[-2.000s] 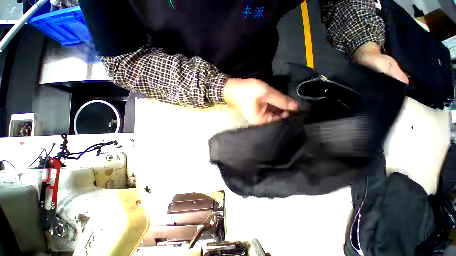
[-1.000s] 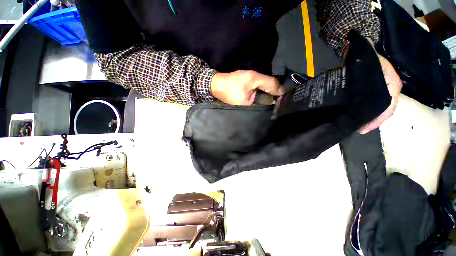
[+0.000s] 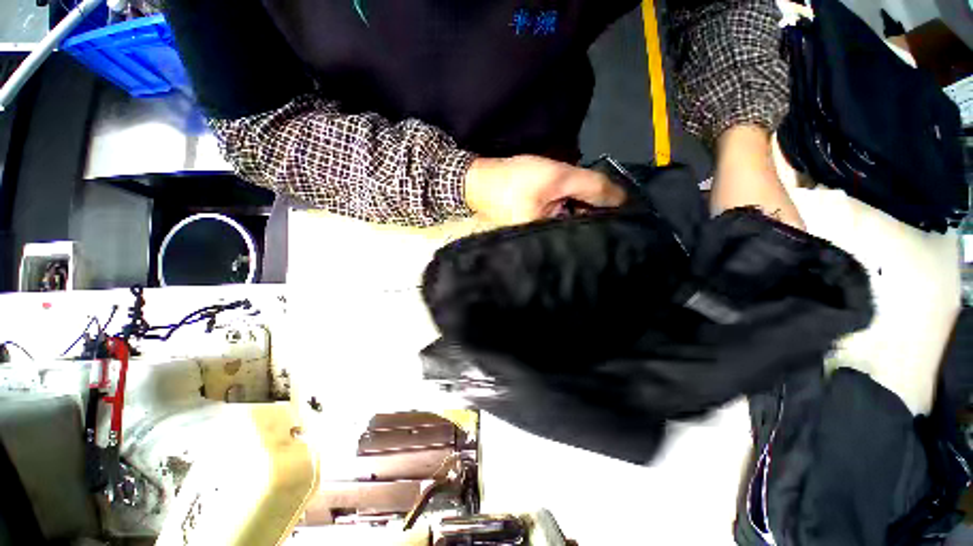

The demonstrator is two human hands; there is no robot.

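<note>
A black fabric bag piece (image 3: pixel 576 288) is lifted over the white table, bunched and partly blurred. A small pale patch shows near its middle. My right hand (image 3: pixel 544 190), at picture left, grips its upper edge between thumb and fingers. My left hand (image 3: pixel 752 176), at picture right, reaches down into or behind the fabric. Only its wrist and lower forearm show clearly, and its fingers are hidden.
Stacked black panels (image 3: pixel 886 117) lie top right. Loose black pieces with a pale zipper line (image 3: pixel 764 469) lie lower right. The cream sewing machine head (image 3: pixel 245 469) and brownish slide plate (image 3: pixel 405 448) are at lower left, beside a red part (image 3: pixel 115 389).
The bag piece has been turned and bunched, and the printed lining text no longer shows. My left hand has moved from gripping its outer end to a place hidden by the fabric.
</note>
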